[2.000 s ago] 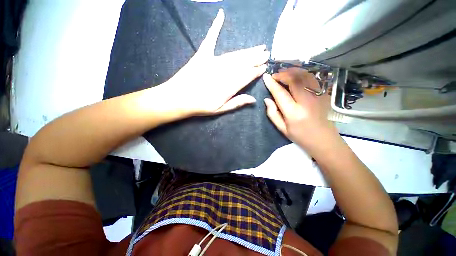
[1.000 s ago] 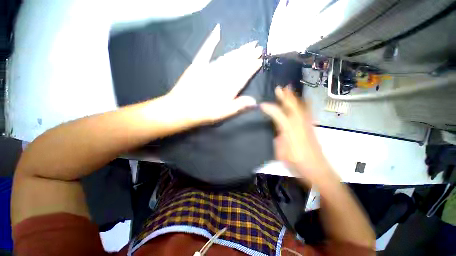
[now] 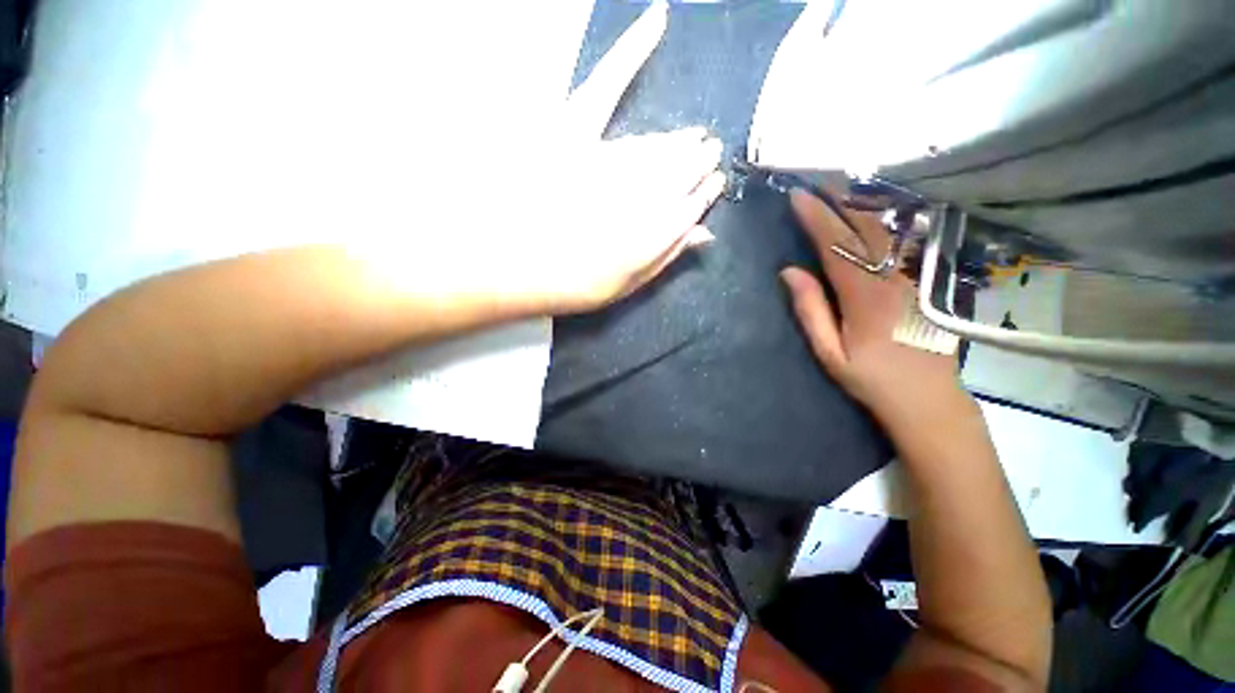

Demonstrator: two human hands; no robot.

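A dark garment panel (image 3: 691, 393) lies on the white table under the needle area and hangs a little over the front edge. My left hand (image 3: 637, 190) lies flat on the panel with its fingertips beside the presser foot (image 3: 735, 176); it is overexposed. My right hand (image 3: 867, 305) rests on the panel's right part, right of the presser foot, fingers spread and partly hidden under the machine head (image 3: 1002, 81). Neither hand is seen gripping anything. The needle and the seam cannot be made out.
A bent wire loop (image 3: 863, 257) and a thick white bar (image 3: 1029, 343) stand right of the needle. Orange handles (image 3: 1009, 267) show behind them. A dark bundle (image 3: 1172, 474) lies at the table's right end. The white table (image 3: 163, 149) extends left.
The panel has been turned and shifted right; its wide part no longer shows left of my left hand. My right hand lifted off, blurred, and is now back on the cloth, further right.
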